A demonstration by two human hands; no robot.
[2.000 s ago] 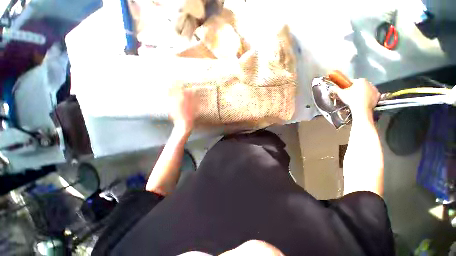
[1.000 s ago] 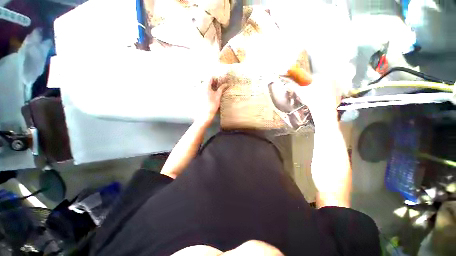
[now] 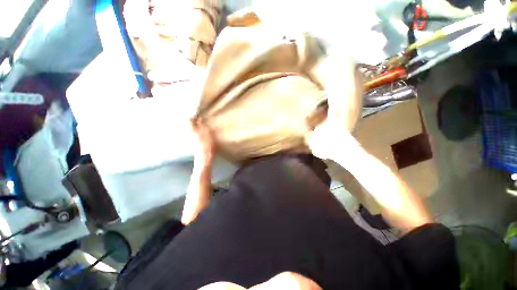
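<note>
The tan garment (image 3: 261, 102) lies bunched and folded on the table edge against my waist, its smooth side showing. My left hand (image 3: 204, 139) grips its left edge; the hand is blurred. My right hand (image 3: 329, 133) holds its right side near the front edge, with the fingers partly hidden in glare. The steam iron (image 3: 391, 93) with its orange-brown handle (image 3: 386, 78) stands at the right table edge, out of my hand.
A white padded board (image 3: 147, 127) is at left, with a blue bar (image 3: 129, 48) behind it. More tan garments (image 3: 187, 28) lie at the far side. Red-handled scissors (image 3: 420, 18), pale hoses (image 3: 453, 39) and a cardboard box (image 3: 391, 133) are at right.
My right hand has let go of the iron and moved left onto the garment. The garment has been lifted and turned, showing its smooth side. My left hand now grips its left edge.
</note>
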